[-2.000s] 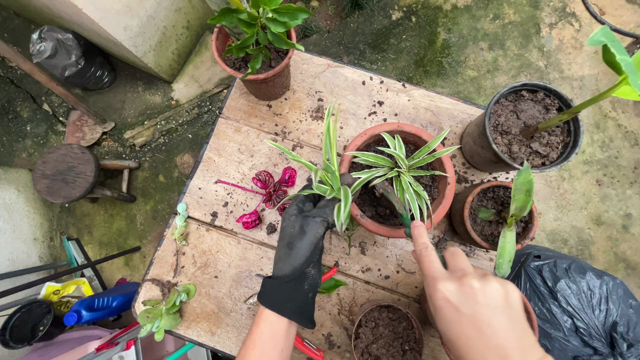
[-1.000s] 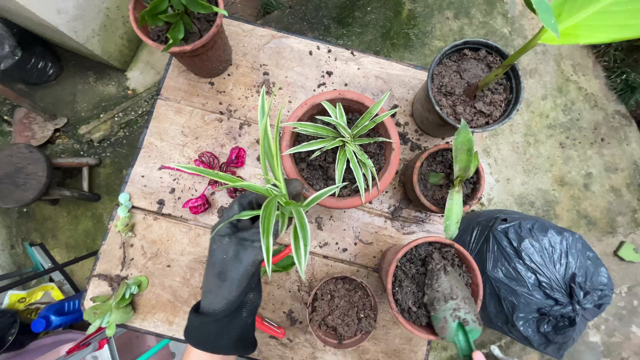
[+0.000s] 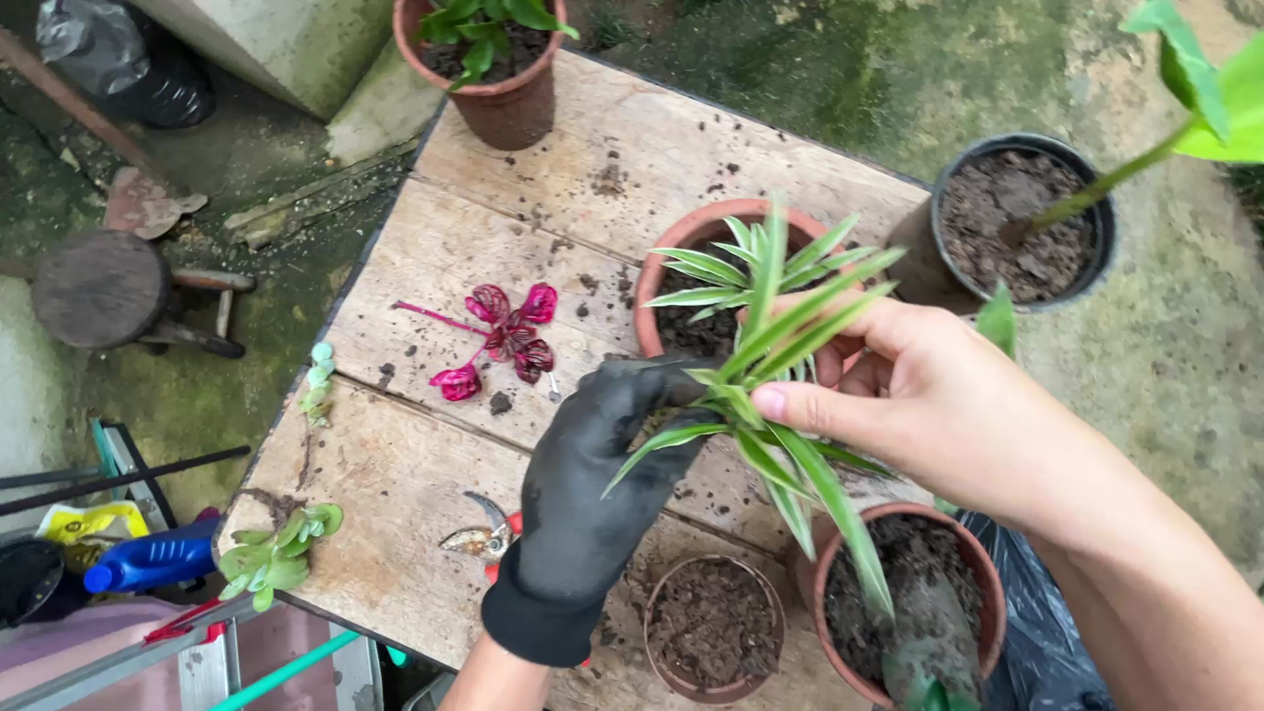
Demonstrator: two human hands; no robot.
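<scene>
A striped spider plant is held between both hands above the table. My left hand, in a black glove, grips it at the base. My bare right hand pinches its leaves from the right, thumb near the crown. Just behind, a terracotta pot of soil holds another spider plant, partly hidden by the leaves and fingers. A soil-covered hand trowel rests in a terracotta pot at the lower right. Red-handled pruning shears lie beside my left wrist, partly covered.
On the wooden table are a magenta-leaved cutting, succulent cuttings, a small soil pot and a potted green plant. A black pot stands right, a black plastic bag lower right, a stool left.
The trowel was near the large pot's plant two seconds ago; one second ago it was in the lower right pot. My right hand has since let go of it and moved to the held spider plant.
</scene>
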